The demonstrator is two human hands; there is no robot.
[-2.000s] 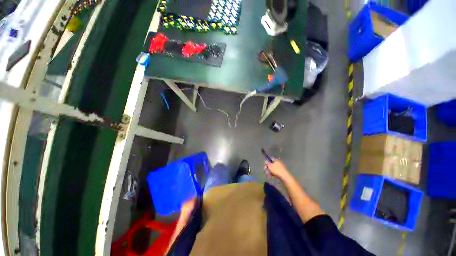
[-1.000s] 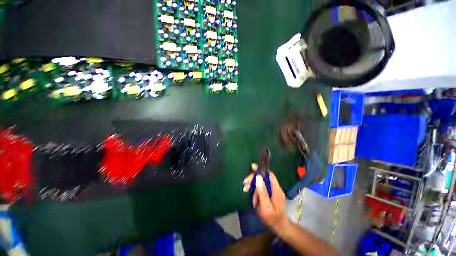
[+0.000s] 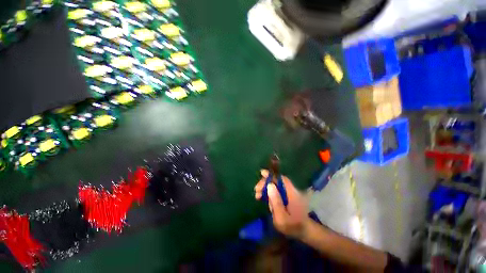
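My right hand holds small blue-handled pliers or cutters over the green bench mat, tips pointing away from me. The dark blue soldering gun with an orange trigger lies just right of the hand, its tip at a round brown dish. Red lead wires and black lead wires with bright ends lie in heaps on a dark mat at the left. My left hand is not in view. The picture is blurred.
Green circuit boards lie at the far left, beside a black sheet. A round black device with a white base stands at the back. A yellow stick lies near it. Blue bins and a carton are beyond the right edge.
I have come up to the bench from farther back, with the pliers in my right hand. Since the last frame the view has tilted and shifted. My left hand has gone out of view.
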